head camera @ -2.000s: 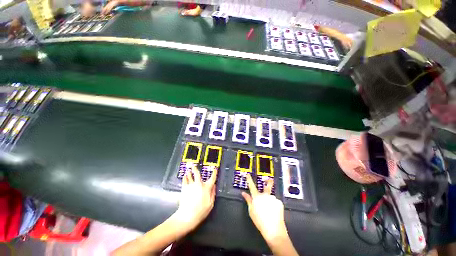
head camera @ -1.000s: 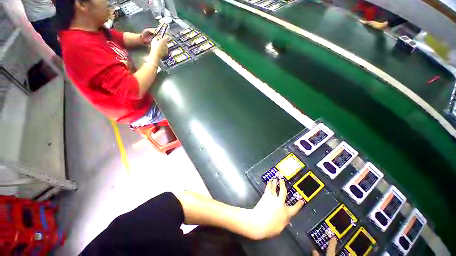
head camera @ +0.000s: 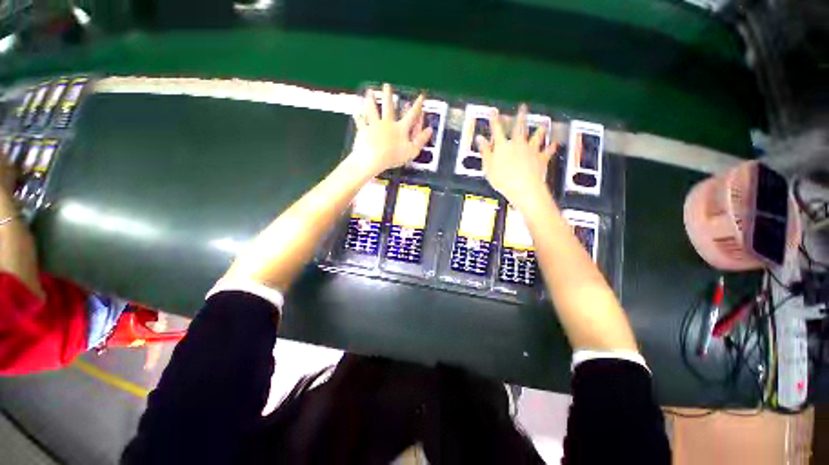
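A clear blister tray (head camera: 438,198) lies on the dark green bench. Several keypad phones with yellow frames lie in its near row, such as this phone (head camera: 408,223), with screens lit white. White pieces with dark patches lie in the far row, such as this white piece (head camera: 584,157). My left hand (head camera: 391,134) is spread over the two leftmost far-row pieces. My right hand (head camera: 518,154) is spread over the third and fourth far-row pieces, its forearm crossing the near row at right. Whether the fingers grip any piece cannot be told.
A neighbouring tray of phones (head camera: 41,123) is at far left beside a person in a red sleeve (head camera: 41,313). The green conveyor (head camera: 227,54) runs behind a pale strip. A pink fan (head camera: 723,218), red-handled leads (head camera: 724,318) and a power strip (head camera: 793,350) are at right.
Both hands have moved from the near-row keypads to the far row. The near-row screens, mostly dark before, now show white. The view has swung back from the left.
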